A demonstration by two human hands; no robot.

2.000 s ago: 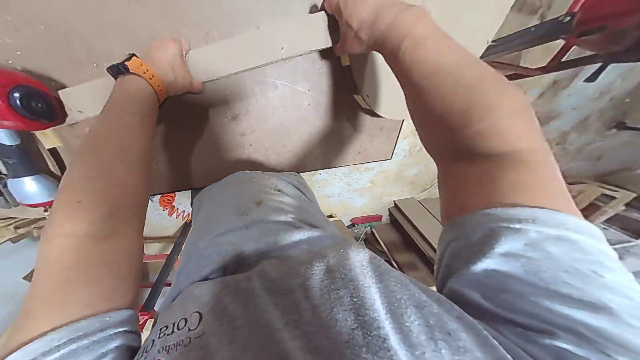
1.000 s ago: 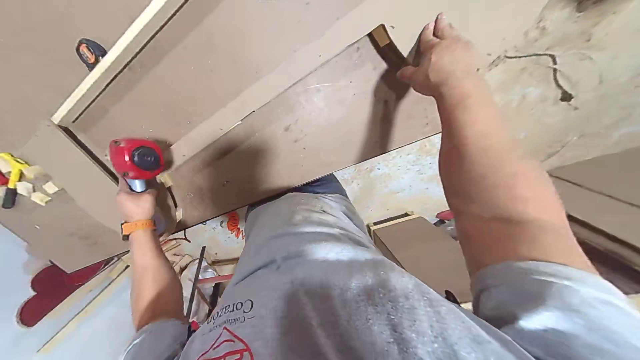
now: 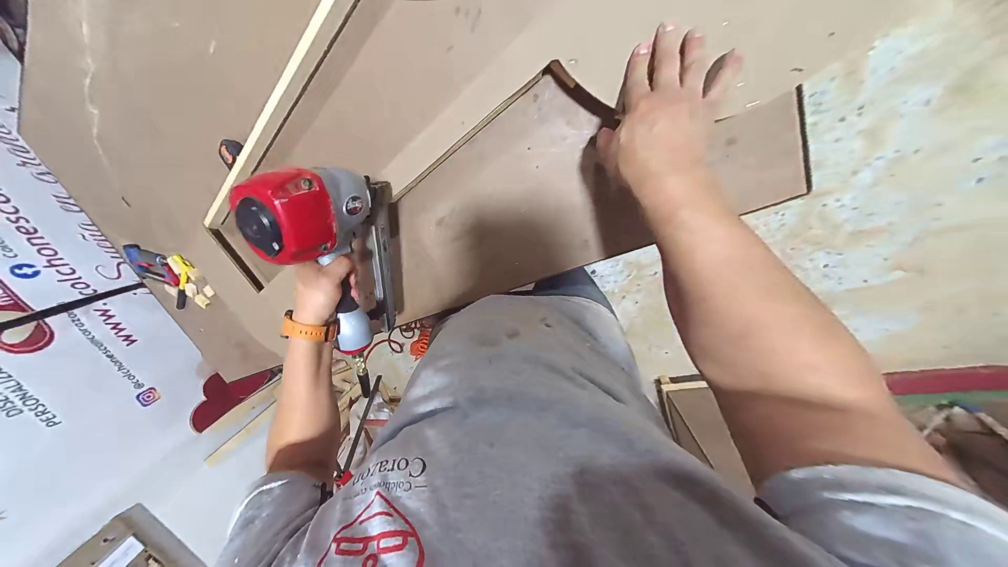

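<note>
My left hand, with an orange watch band at the wrist, grips the handle of a red and grey pneumatic nailer or stapler. The tool's metal magazine lies at the left end of a brown fiberboard panel. A curved strip stands at the panel's upper right. My right hand rests with its fingers spread on the board beside this strip, the thumb close to the curve. The tool's nose is partly hidden.
A pale wood strip edges the larger board at the upper left, with a black and orange object beside it. Yellow-handled pliers lie among small wood blocks. A coiled orange air hose hangs below the panel's edge.
My left hand, on the strip two seconds ago with the red tool beside it, now holds that tool. My right hand has let go of the strip's end and lies spread by the curve.
</note>
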